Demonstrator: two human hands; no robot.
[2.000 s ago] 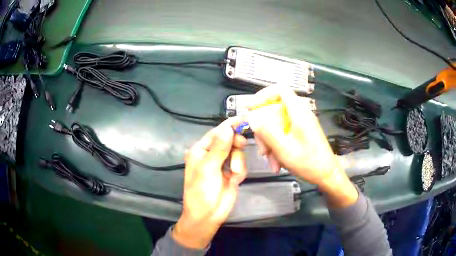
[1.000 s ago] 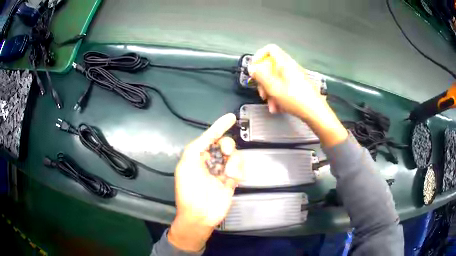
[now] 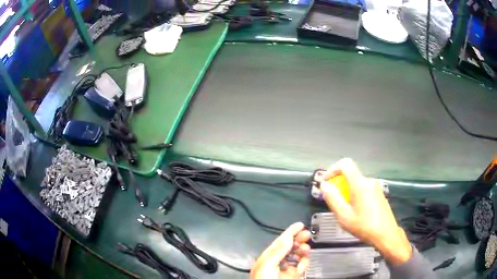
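Note:
Light-grey ribbed power units lie in a column; the second [image 3: 333,228] and third [image 3: 340,262] show clearly. The farthest unit [image 3: 386,188] is mostly hidden under my right hand. My right hand [image 3: 351,199] grips the small yellow bottle [image 3: 340,187] over that unit's left end; the bottle's tip is hidden. My left hand [image 3: 289,253] is cut off by the bottom edge, fingers curled around small dark plugs [image 3: 291,259], close to the left ends of the second and third units.
Coiled black mains cords [image 3: 201,182] lie left. A heaped parts tray [image 3: 76,188] and green side tray [image 3: 171,120] with adapters are farther left. The conveyor belt [image 3: 327,103] runs behind. An orange screwdriver [image 3: 486,180] and round dish [image 3: 483,218] are at the right edge.
The view has swung up and left, showing more belt and the side tray. My right hand remains at the farthest unit's left end. My left fingers have curled more around the plugs.

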